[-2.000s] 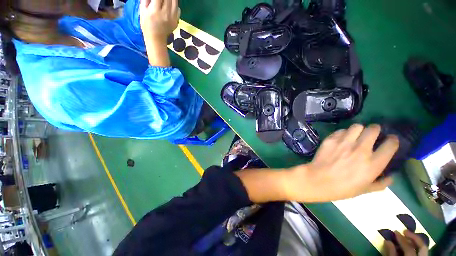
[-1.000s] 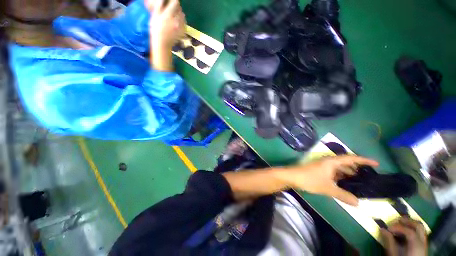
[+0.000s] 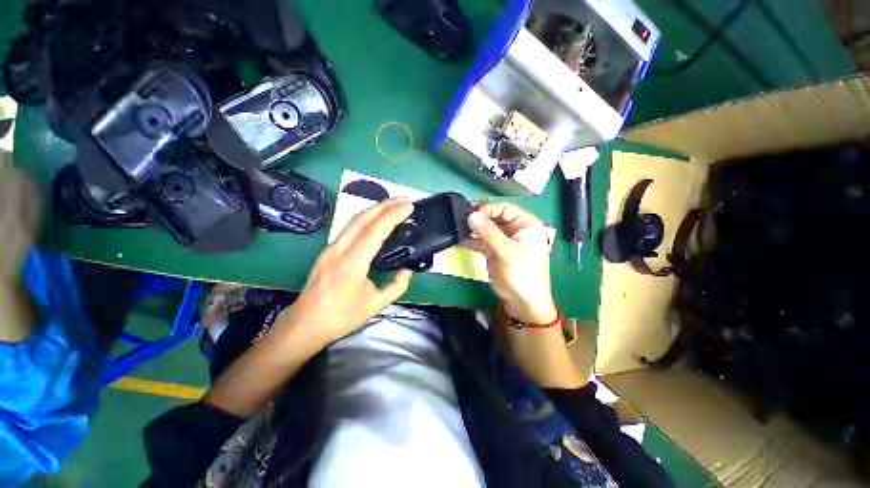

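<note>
My left hand (image 3: pixel 355 269) holds a black oval plastic housing (image 3: pixel 424 232) in front of my body, over the liner sheet. My right hand (image 3: pixel 515 250) pinches a dark adhesive pad (image 3: pixel 462 215) at the housing's right end; the fingertips partly hide it. The pale liner sheet (image 3: pixel 345 208) lies on the green bench beneath, with a black half-round pad (image 3: pixel 365 189) at its upper left. The hands cover much of the sheet.
Black housings (image 3: pixel 283 116) are heaped at left. A white and blue screw feeder (image 3: pixel 563 95), an electric screwdriver (image 3: pixel 576 200) and a thin yellow rubber band (image 3: pixel 394 141) are behind. An open carton (image 3: pixel 625 329) of black parts stands right. A co-worker's blue sleeve (image 3: pixel 38 362) shows left.
The view has swung to the right. The housing in my left hand has come together with my right hand, which has left the sheet's pads and now touches the housing's end.
</note>
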